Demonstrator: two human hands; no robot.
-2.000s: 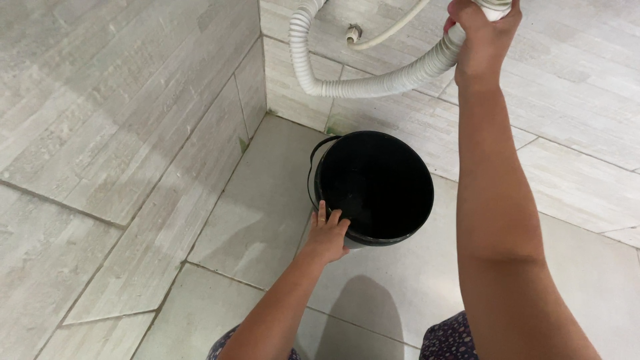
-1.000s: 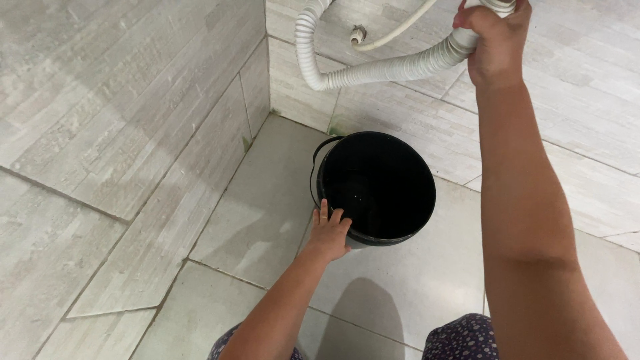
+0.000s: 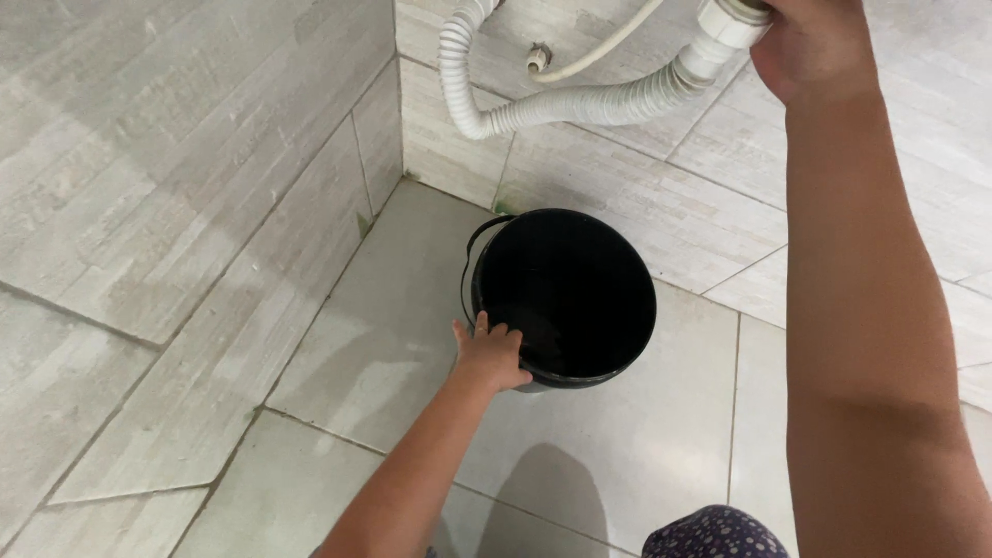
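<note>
My left hand (image 3: 492,355) rests on the near left rim of a black plastic bucket (image 3: 570,298), fingers spread over its edge. The bucket stands on the tiled floor, its thin handle hanging on the left side. At the top right, my right hand (image 3: 818,50) is at the white fitting at the end of a white corrugated drain hose (image 3: 604,106); the frame's top edge cuts off its fingers, so its hold cannot be made out. From there the hose dips and bends up to the wall at the left.
A thin white supply hose (image 3: 597,54) runs from a wall connector just behind the drain hose. Tiled walls meet in a corner behind the bucket, left of it. Patterned dark cloth (image 3: 713,533) covers my knee at the bottom edge.
My right hand has moved up and right, partly out of view, and the hose end near it sits further right. My left hand has stayed on the bucket's rim.
</note>
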